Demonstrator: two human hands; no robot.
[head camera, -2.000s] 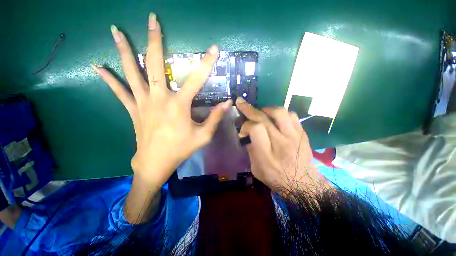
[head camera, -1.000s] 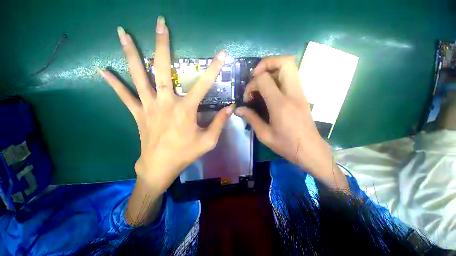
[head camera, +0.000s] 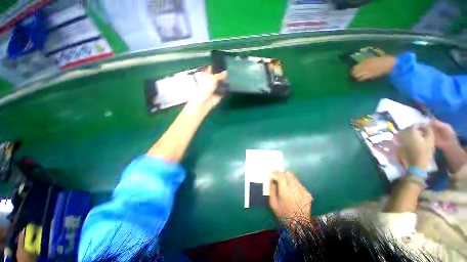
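My left hand (head camera: 209, 92) is stretched out to the back of the bench and grips the left end of a half-assembled tablet (head camera: 251, 75), which is tilted with electronics at its right end. Another tablet (head camera: 176, 89) with a bright panel lies behind and left of it, partly hidden by my hand. My right hand (head camera: 291, 197) is near the front of the bench, with its fingertips on the right edge of the white backing sheet (head camera: 263, 166). The sheet has a dark block at its near end. Whether the fingers pinch the sheet is unclear.
The green bench (head camera: 220, 128) runs across the view, with instruction sheets (head camera: 179, 20) behind it. At right, a person's hands (head camera: 417, 146) work on an open tablet (head camera: 376, 140). Farther back, a blue-sleeved hand (head camera: 374, 68) touches another unit. A blue bin (head camera: 69, 220) stands at lower left.
The view has swung up and shows more of the bench. My left hand has left its spread pose over the unit and now holds a tablet farther back. My right hand has moved to the backing sheet.
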